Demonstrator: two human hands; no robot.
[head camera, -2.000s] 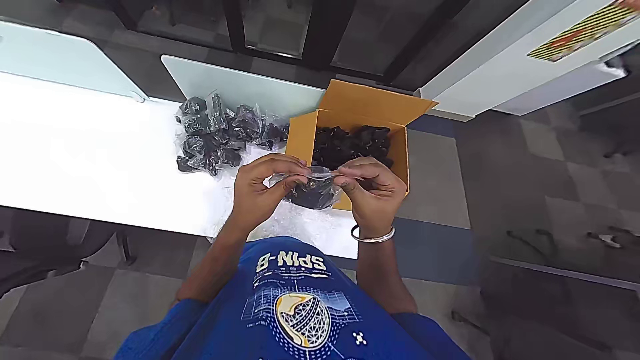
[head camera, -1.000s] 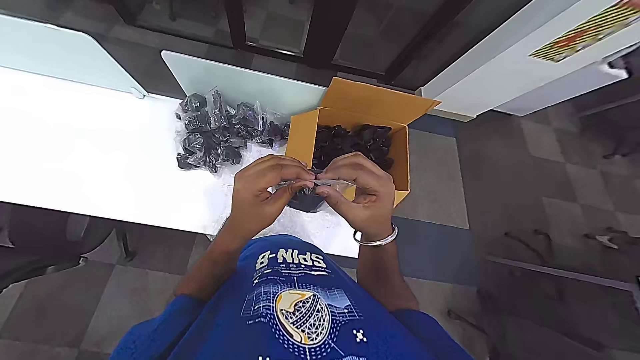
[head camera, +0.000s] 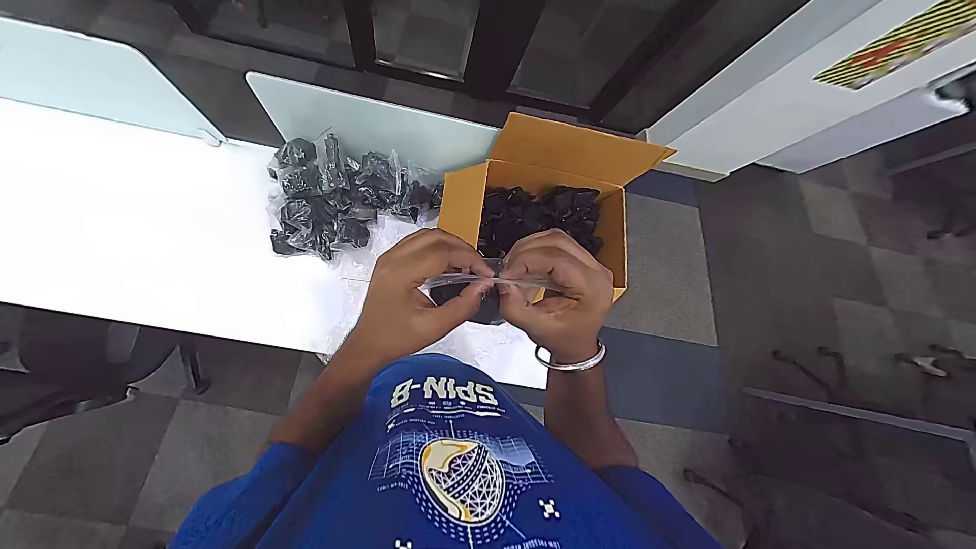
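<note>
My left hand (head camera: 427, 293) and my right hand (head camera: 560, 290) pinch the top edge of a clear plastic bag (head camera: 488, 314) between thumbs and fingers, their fingertips almost touching. A dark object sits inside the bag, partly hidden by my fingers. Just beyond my hands stands an open cardboard box (head camera: 462, 204), its back flap raised, holding many black items (head camera: 568, 210). To the left of the box lies a pile of black items in clear plastic bags (head camera: 316, 198). Loose clear plastic (head camera: 351, 305) is spread on the white table beside my left hand.
The white table (head camera: 137, 229) runs off to the left, with pale partition panels (head camera: 366, 114) along its far edge. An office chair (head camera: 76, 358) is at the lower left. Carpeted floor (head camera: 671, 267) lies right of the box, and a white cabinet or wall stands at the upper right.
My fingertips have come closer together along the bag's top edge since the earliest frame. The box and the pile of bagged items have stayed in place.
</note>
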